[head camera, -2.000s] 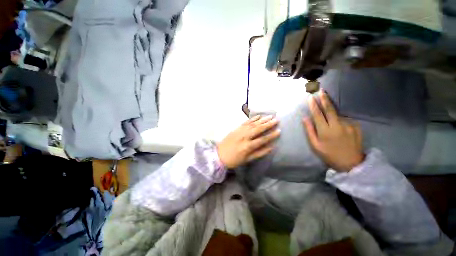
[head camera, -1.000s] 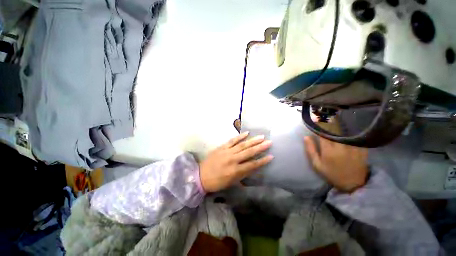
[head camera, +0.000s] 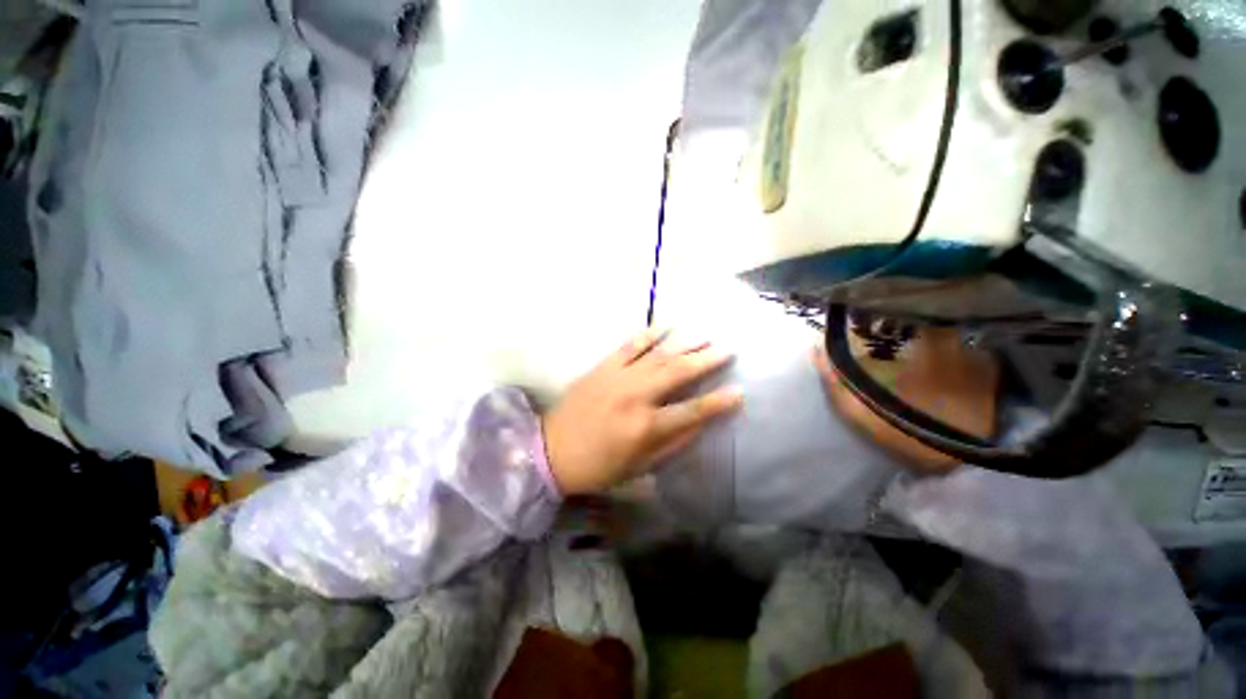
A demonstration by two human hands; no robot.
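Note:
A grey garment panel (head camera: pixel 793 458) lies on the white machine bed below the sewing machine head (head camera: pixel 875 164), and part of it shows behind the head at the top. My left hand (head camera: pixel 629 417) lies flat on the panel's left edge, fingers slightly spread and pointing right. My right hand (head camera: pixel 929 396) is under the head, partly hidden by the clear curved guard (head camera: pixel 1080 423); its fingers are mostly hidden and its grip is unclear. The needle area (head camera: pixel 881 332) is dark and blurred behind the guard.
A stack of grey cut panels (head camera: pixel 178 232) with wavy edges lies at the left of the white table (head camera: pixel 506 178). Orange-handled scissors (head camera: pixel 202 494) show at the lower left, partly covered. Dark cloth is at the lower left edge. A label (head camera: pixel 1220 489) is at the right.
The panel has moved away from me, and part now shows behind the head. My right hand has gone further under the head and guard. The view has shifted slightly since a second ago.

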